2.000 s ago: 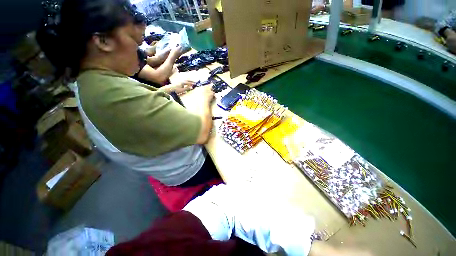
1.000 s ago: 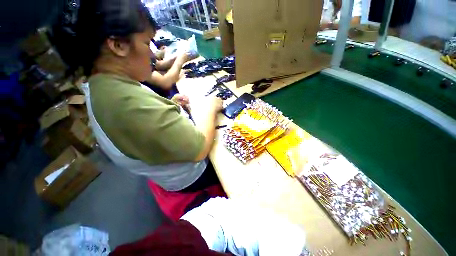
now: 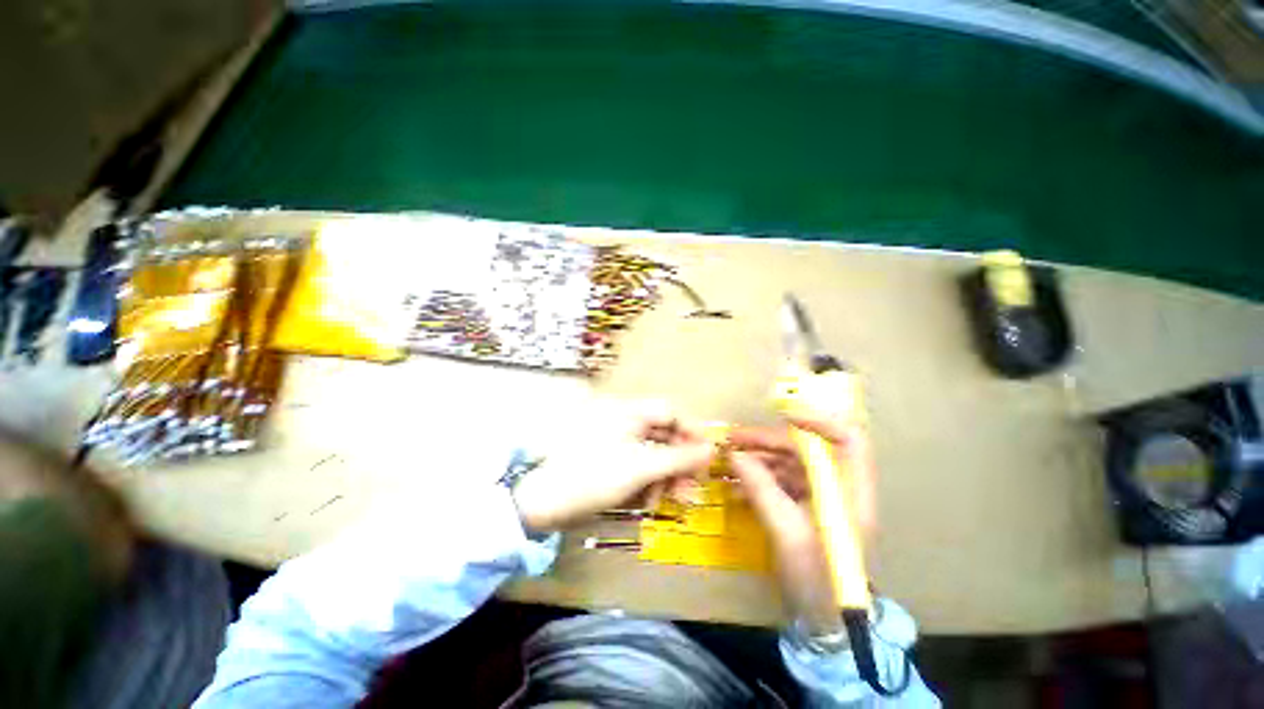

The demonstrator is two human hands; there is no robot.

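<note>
A yellow-orange PCB panel (image 3: 707, 543) lies in front of me, with short dark leads and a white plug at its left edge. My left hand (image 3: 610, 464) is over the panel's upper left, fingers bent; blur hides whether it pinches anything. My right hand (image 3: 818, 471) is at the panel's upper right and holds the yellow soldering iron (image 3: 836, 533), prongs pointing up and away, black cord at the lower end. Its thumb and finger reach close to my left fingertips. The hands cover the panel's upper part.
A bag of connector leads (image 3: 534, 298) lies beyond my left hand, with yellow panels (image 3: 340, 298) and a wired panel stack (image 3: 180, 326) further left. A black stand with a yellow top (image 3: 1019, 319) and a fume fan (image 3: 1171, 464) are right. Another person's blurred shoulder is lower left.
The view has swung right and down from the neighbour to my own work spot. Both hands, the soldering iron and the panel have come into view; before, mainly my left sleeve showed.
</note>
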